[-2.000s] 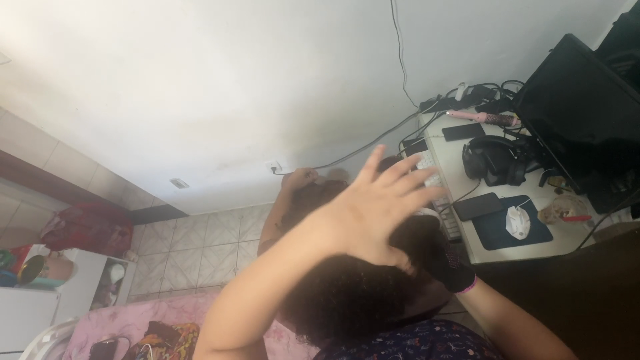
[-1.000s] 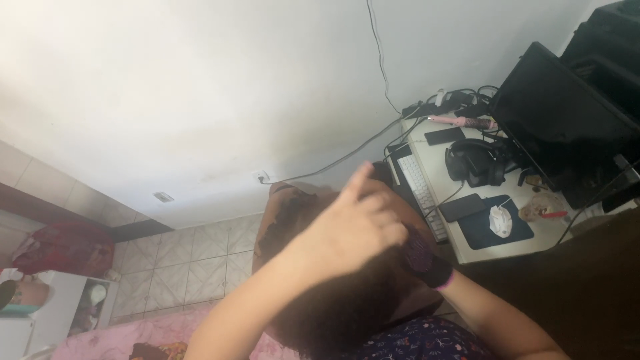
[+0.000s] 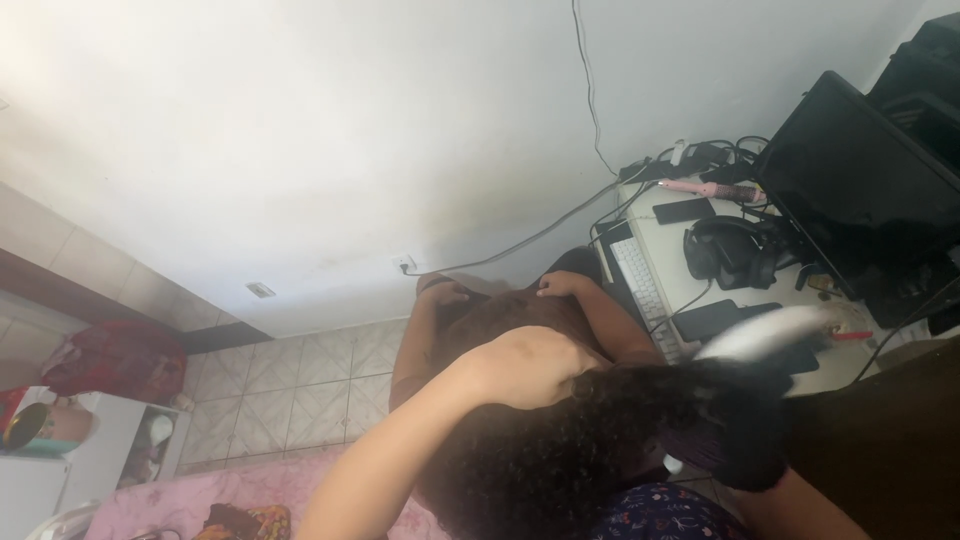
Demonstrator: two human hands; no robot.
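A seated person with dark curly hair [image 3: 517, 465] is just in front of me, facing the wall. My bare left hand [image 3: 536, 367] reaches in from the lower left, its fingers closed on a lock of that hair. The lock stretches across to my right hand [image 3: 750, 442], which wears a dark glove at the lower right. From the gloved hand rises a long white tool [image 3: 772, 330], too blurred by motion to name exactly. Hair and blur hide most of the gloved fingers. The person's own hands rest near their thighs.
To the right, a desk holds a monitor [image 3: 862, 180], headphones [image 3: 727, 251], a pink round hairbrush-like styler [image 3: 709, 190], a phone [image 3: 684, 211] and a white keyboard [image 3: 637, 277]. A cable [image 3: 517, 247] runs to a wall socket. Pink bedding [image 3: 247, 484] and a white shelf unit [image 3: 105, 420] are at left.
My left hand, spread wide and then partly curled over the person's head, has closed on a lock of hair. The white tool now shows above my gloved right hand.
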